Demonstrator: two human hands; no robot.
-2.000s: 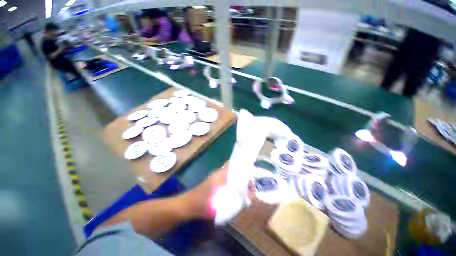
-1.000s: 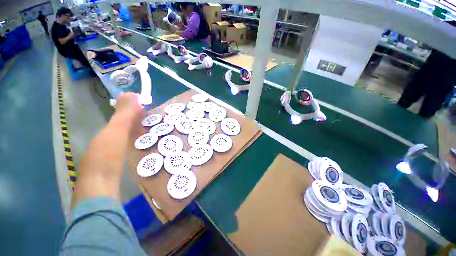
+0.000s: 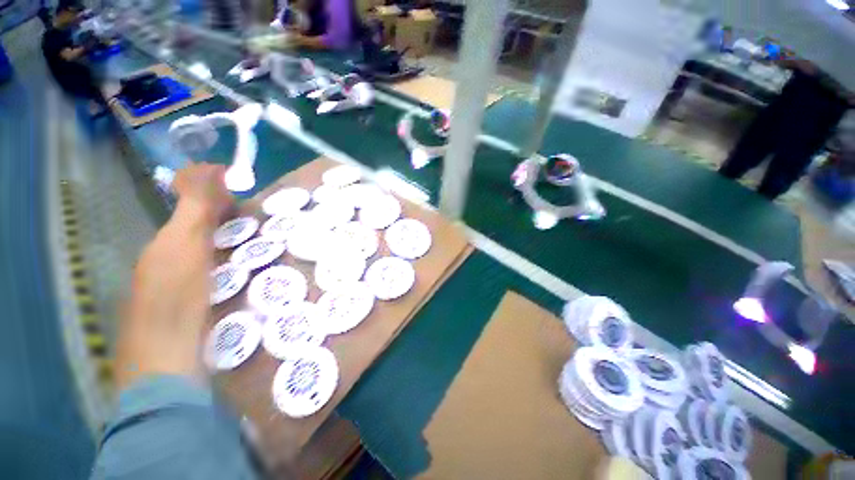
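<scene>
My left hand (image 3: 199,189) reaches out past the left cardboard, blurred, at the near side of a white curved housing (image 3: 244,150) with a round disc at one end. The fingers are not clear, so I cannot tell if they grip it or only touch it. The housing is over the green bench at the upper left. Flat white grille covers (image 3: 305,380) lie spread on the left cardboard (image 3: 427,262). My right hand is not in view.
Stacked motor covers (image 3: 603,382) stand on cardboard (image 3: 497,375) at the lower right. More housings (image 3: 558,192) lie along the green line behind a white post (image 3: 469,112). A blue tray (image 3: 155,94) and a seated person are at the upper left. Others are farther back.
My left hand has carried the housing from above the right cardboard to the upper left, beyond the grille covers. In the last second the view has shifted slightly and the hand appears lower left of the housing.
</scene>
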